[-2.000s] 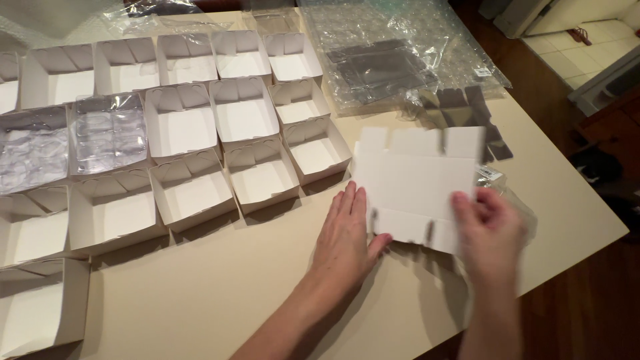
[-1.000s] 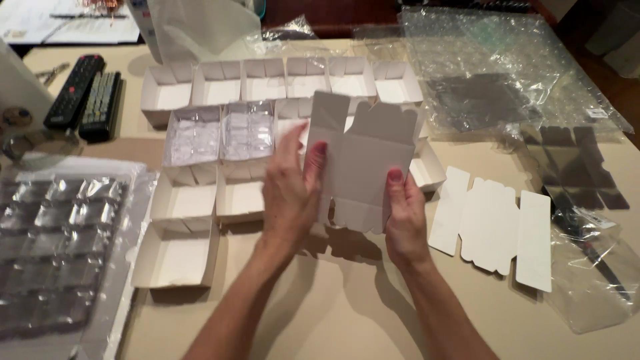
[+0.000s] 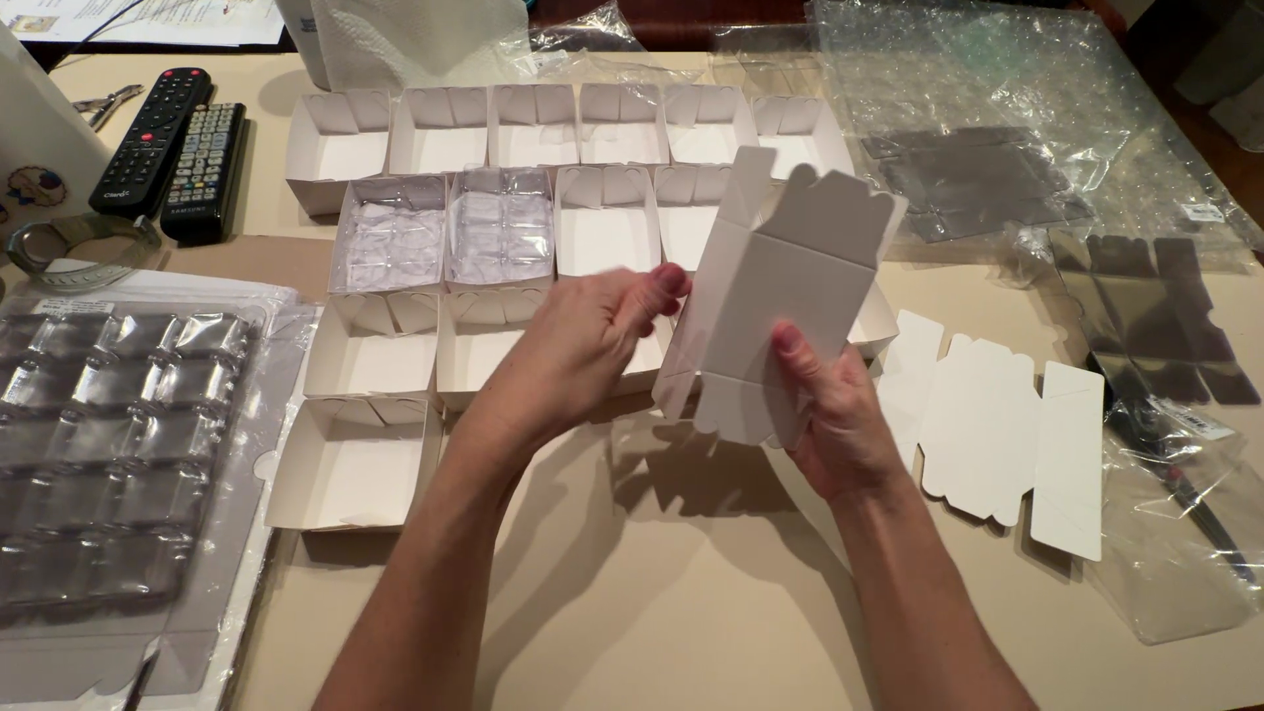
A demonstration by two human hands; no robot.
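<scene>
A white die-cut cardboard box blank, creased and partly folded, is held above the table. My right hand grips its lower right part, thumb on the face. At its left edge is my left hand, fingers curled; whether it touches the panel I cannot tell. Behind and left stand rows of small white open card boxes. Two of them hold clear plastic inserts or wrapping. Another flat white blank lies right of my right hand.
Clear molded plastic trays lie at the left, below a watch and two remote controls. Bubble wrap covers the back right. Dark transparent flat sheets and a plastic bag lie at the right. Paper towel stands behind the boxes.
The blank in my hands was flat two seconds ago; its left panel is now bent along a crease. My left hand has drawn lower beside it. The view has shifted left.
</scene>
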